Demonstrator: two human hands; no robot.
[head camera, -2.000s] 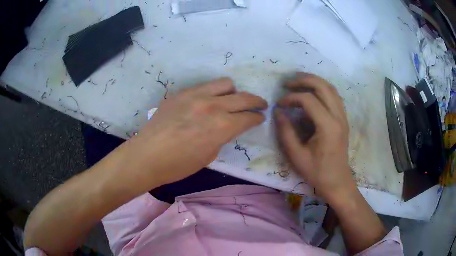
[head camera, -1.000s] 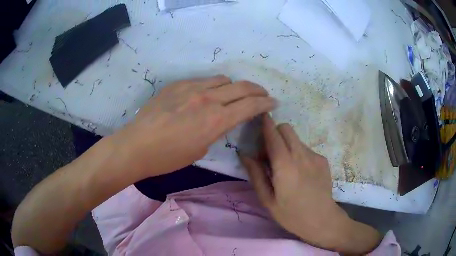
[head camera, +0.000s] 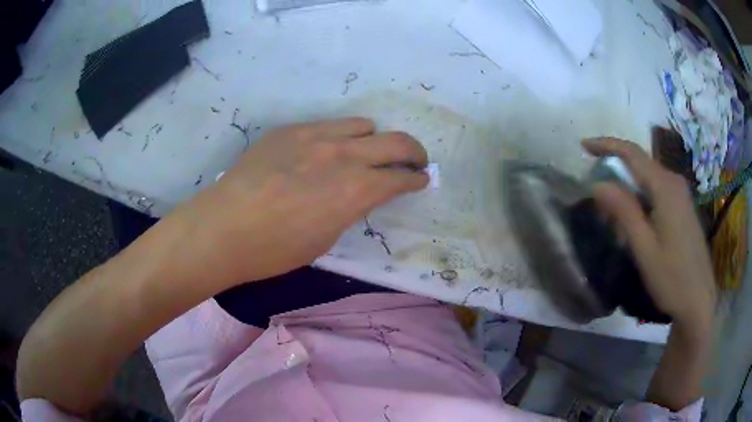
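My left hand (head camera: 330, 185) lies flat over the white cloth-covered table, its fingertips pressing on a small folded band (head camera: 433, 175); only its short white end shows beyond the fingers, the rest is hidden under the hand. My right hand (head camera: 660, 227) is closed around the handle of the iron (head camera: 569, 247), right of the left hand. The iron is blurred, with its silver-grey metal edge towards the left. I cannot tell if it touches the table.
A fanned stack of dark fabric pieces (head camera: 144, 66) lies at upper left. White backing sheets (head camera: 528, 37) lie at upper right. Pale pieces (head camera: 309, 3) are cut off at the top edge. The dark iron rest (head camera: 674, 152) and a scrap pile (head camera: 705, 107) are at right.
My right hand has left the folded piece, moved right and taken hold of the iron. The iron has moved left off its rest. My left hand has stayed on the work.
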